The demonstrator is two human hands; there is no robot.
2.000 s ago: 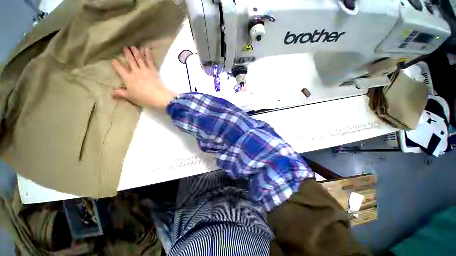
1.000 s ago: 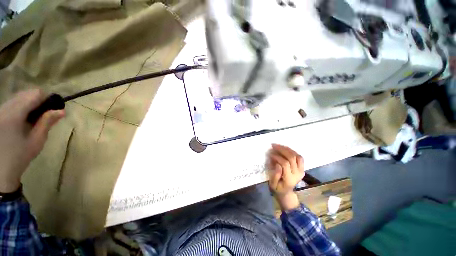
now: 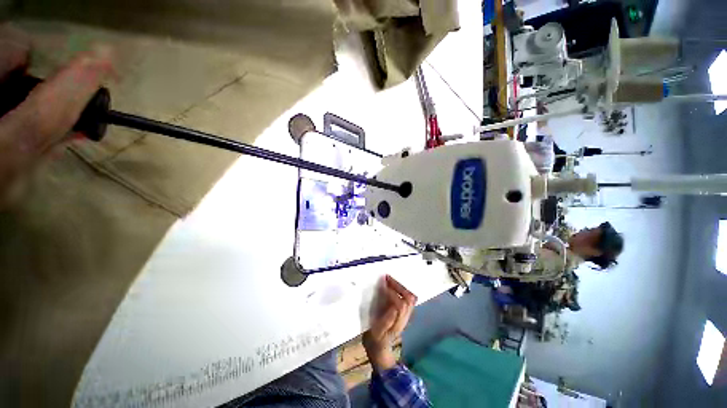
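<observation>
My left hand (image 3: 60, 107), at the left edge and partly cut off and blurred, grips the thick handle of a long black rod (image 3: 239, 149). The rod's thin shaft crosses above the khaki garment panel (image 3: 151, 239) and its far end meets a dark round hole in the end of the white sewing machine head (image 3: 494, 191). The needle area below the head is lit violet-white. My right hand (image 3: 389, 315) rests at the table's front edge, fingers loosely curled a little apart, with nothing visible in it.
The white table (image 3: 215, 295) has a printed ruler along its front edge. Folded khaki cloth (image 3: 398, 40) lies behind. Thread cones (image 3: 642, 72) stand beyond the machine. A person (image 3: 598, 243) is in the background, and green cloth (image 3: 462, 370) is at the lower right.
The view has tilted and swung to the machine head's end. My left hand came in with the rod after pressing the panel earlier; the rod's tip now meets the head. My right hand came to the table edge.
</observation>
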